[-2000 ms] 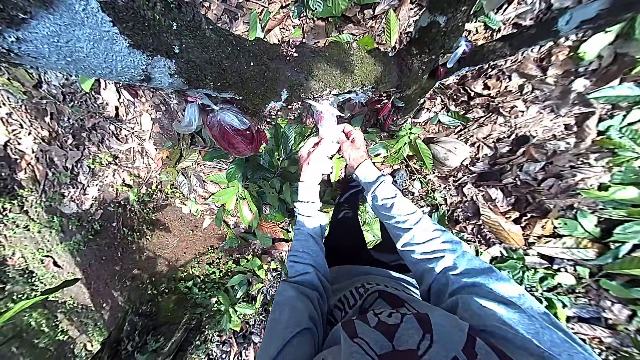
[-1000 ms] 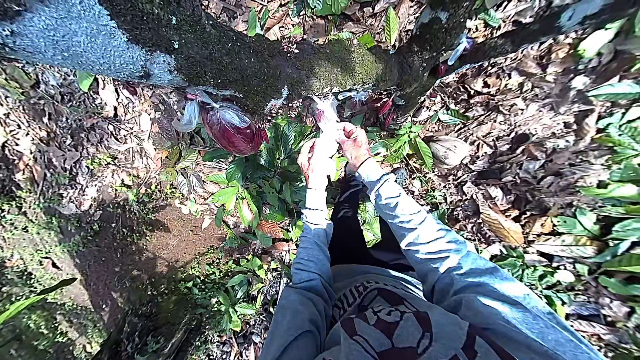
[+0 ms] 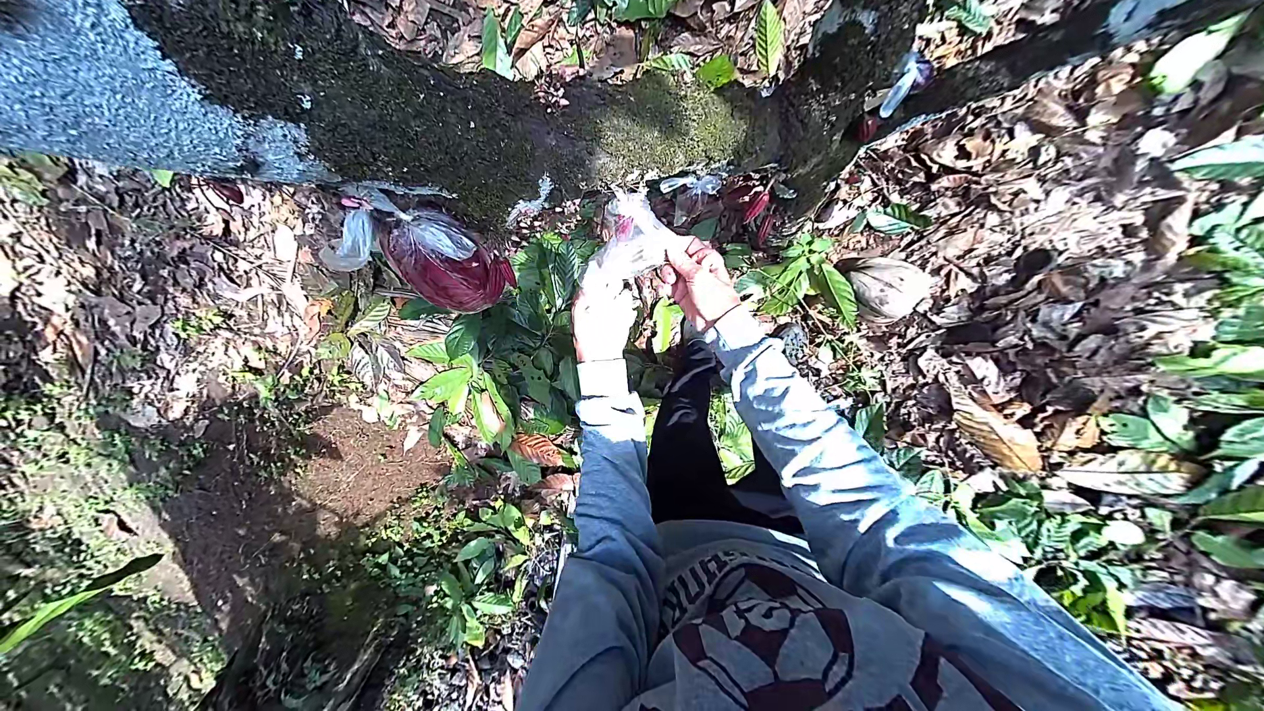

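Both my hands are at a clear plastic bag [image 3: 637, 237] beside the mossy tree trunk [image 3: 474, 128], with something small and pinkish-red inside it. My left hand [image 3: 602, 314] grips the bag from the left and below, washed out by bright sun. The fingers of my right hand [image 3: 701, 281] pinch the bag's right side. A large red cacao pod [image 3: 449, 276], partly wrapped in clear plastic, hangs by the trunk to the left. Just right of my bag, another knotted plastic bag [image 3: 696, 188] and small red pods [image 3: 758, 205] are close to the trunk.
A thin branch [image 3: 1027, 74] runs to the upper right, with a small plastic-wrapped pod [image 3: 908, 81] at the fork. A dry, pale pod [image 3: 886, 288] lies on the leaf litter right of my hands. Green seedlings [image 3: 538, 365] grow below the trunk, and bare soil [image 3: 365, 464] shows at left.
The plastic bag looks more spread and raised between my hands than before. My hands have stayed at nearly the same place by the trunk.
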